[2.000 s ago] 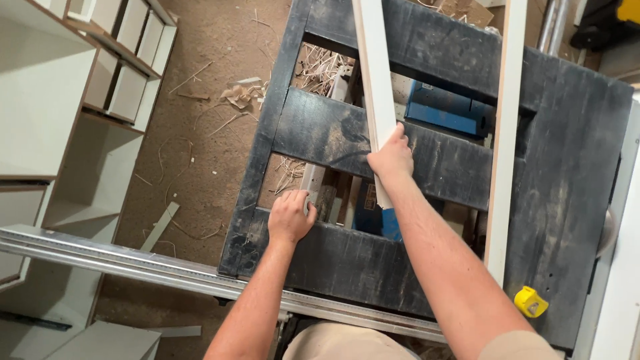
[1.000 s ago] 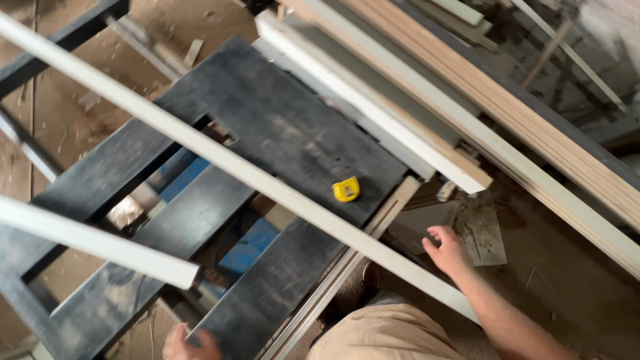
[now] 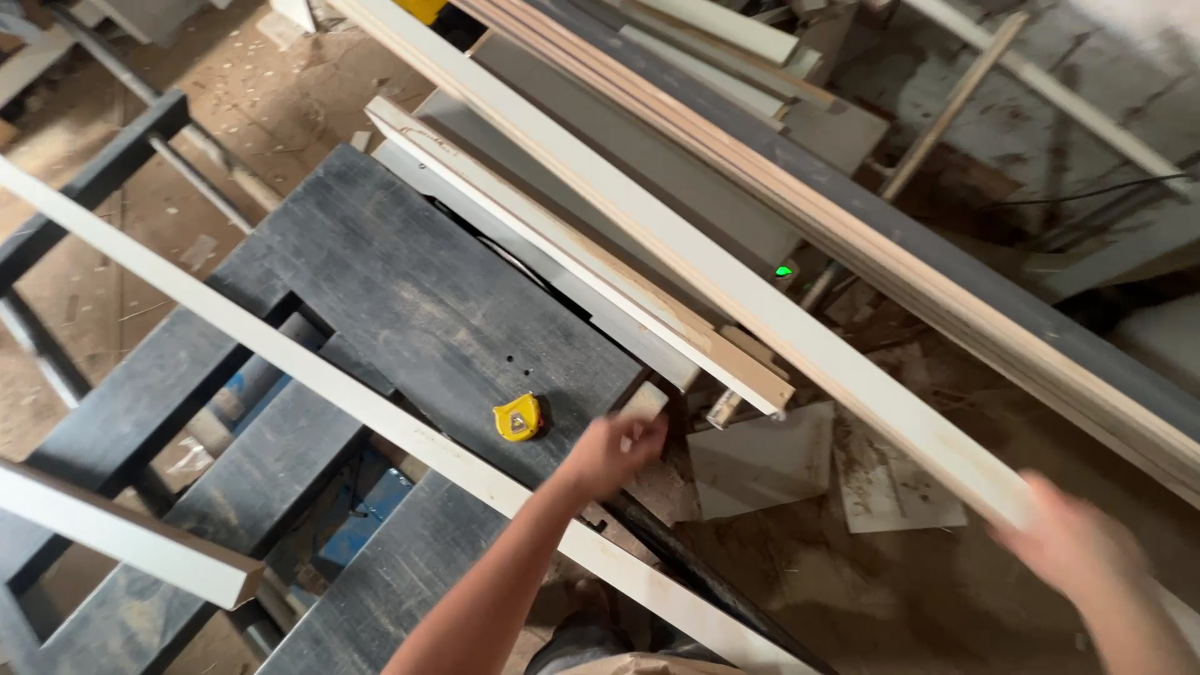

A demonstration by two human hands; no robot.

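Observation:
My right hand (image 3: 1078,534) is closed around a long white board strip (image 3: 750,291) toward its lower right part; the strip runs up to the top left. My left hand (image 3: 623,450) is over the corner of the dark slatted table (image 3: 450,300), fingers curled and blurred; whether it holds anything is unclear. A yellow tape measure (image 3: 517,417) lies on the table to the left of that hand. Another long white strip (image 3: 309,370) crosses the table and passes under my left forearm. The end of a shorter-looking white piece (image 3: 141,544) shows at the lower left.
Long stacked boards (image 3: 844,239) run diagonally beyond the strip in my right hand. A white-edged panel (image 3: 581,262) lies along the table's far side. Flat offcuts (image 3: 764,459) lie on the floor to the right. Metal tubes (image 3: 42,347) stand at the left.
My left hand has come from the table's lower edge to its corner near the tape measure. My right hand, empty a second ago, has moved right and taken hold of a white strip.

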